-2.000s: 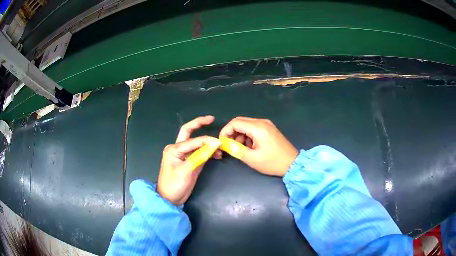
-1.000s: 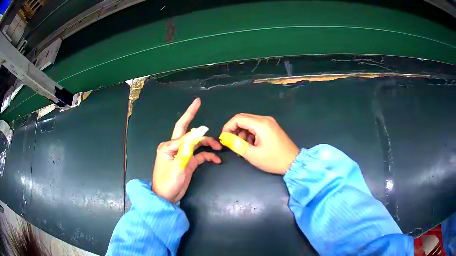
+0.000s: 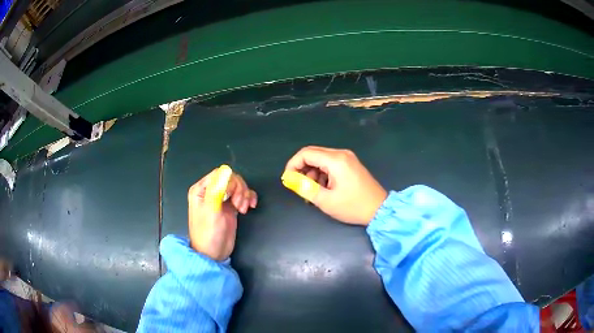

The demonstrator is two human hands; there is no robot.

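Note:
My left hand (image 3: 215,211) is over the dark green bench top (image 3: 391,260), left of centre. Its thumb has a yellow covering (image 3: 217,188) and lies against the curled fingers. A tiny pale spot shows beside that thumb; I cannot tell whether it is a held piece. My right hand (image 3: 339,188) is a short way to the right, apart from the left. Its thumb has a yellow covering (image 3: 301,185), and its fingers are curled in behind it. No held thing shows in the right hand, but the insides of both hands are hidden.
The green conveyor belt (image 3: 293,52) runs behind the bench. A pale metal upright (image 3: 39,101) stands at the back left. The bench edge is worn to tan board (image 3: 404,99). A red holed item (image 3: 563,312) is low right. Blurred parts of a person (image 3: 62,319) show low left.
My left hand has moved left, away from my right hand, and its spread fingers have curled in. The white piece at its thumb tip no longer shows there. My right hand has barely moved.

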